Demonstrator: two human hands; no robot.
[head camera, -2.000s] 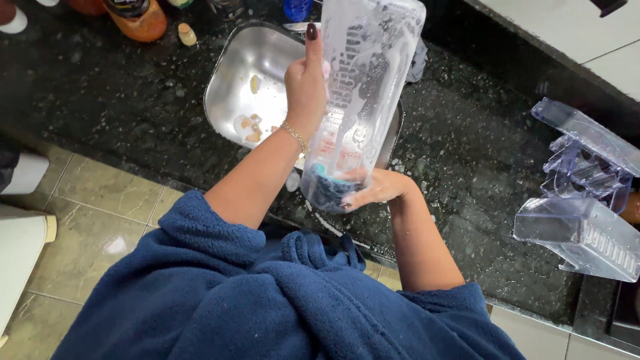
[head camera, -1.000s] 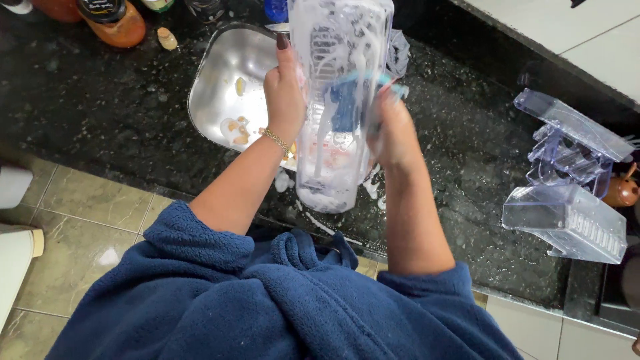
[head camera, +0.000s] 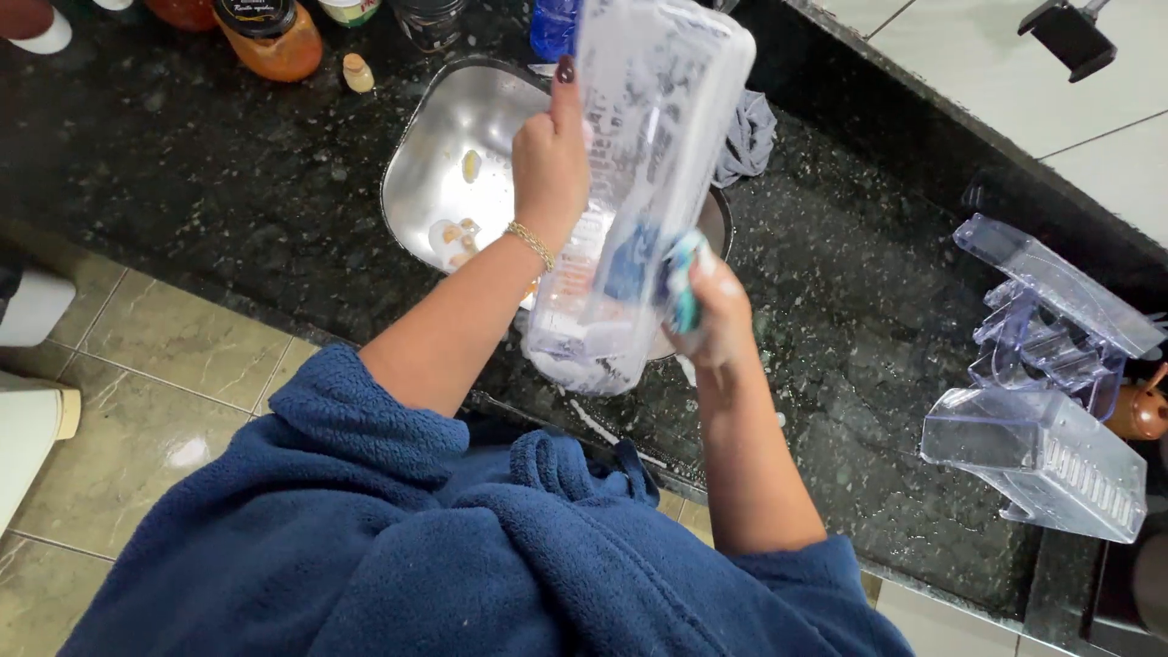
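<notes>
My left hand (head camera: 554, 173) grips the left edge of a long clear plastic container (head camera: 639, 182), thumb up along its side. White suds coat the container, which is tilted above a stainless steel sink (head camera: 456, 119). At the container's lower right side, my right hand (head camera: 721, 306) holds a blue-green sponge (head camera: 684, 283) against it, somewhat blurred. Food scraps (head camera: 459, 239) lie in the sink. The fingers of my left hand are partly hidden behind the container.
Clear plastic parts (head camera: 1040, 456) stand on the dark granite counter (head camera: 849, 319) at right, near a brown pot (head camera: 1139, 411). A grey cloth (head camera: 750, 137) lies behind the sink. Jars (head camera: 274, 46), a small corked bottle (head camera: 359, 75) and a blue bottle (head camera: 553, 32) line the back.
Holding the sponge, my right hand has gone from the container's bottom end up its right side, then back lower. The container has changed its tilt; my left hand keeps hold of it.
</notes>
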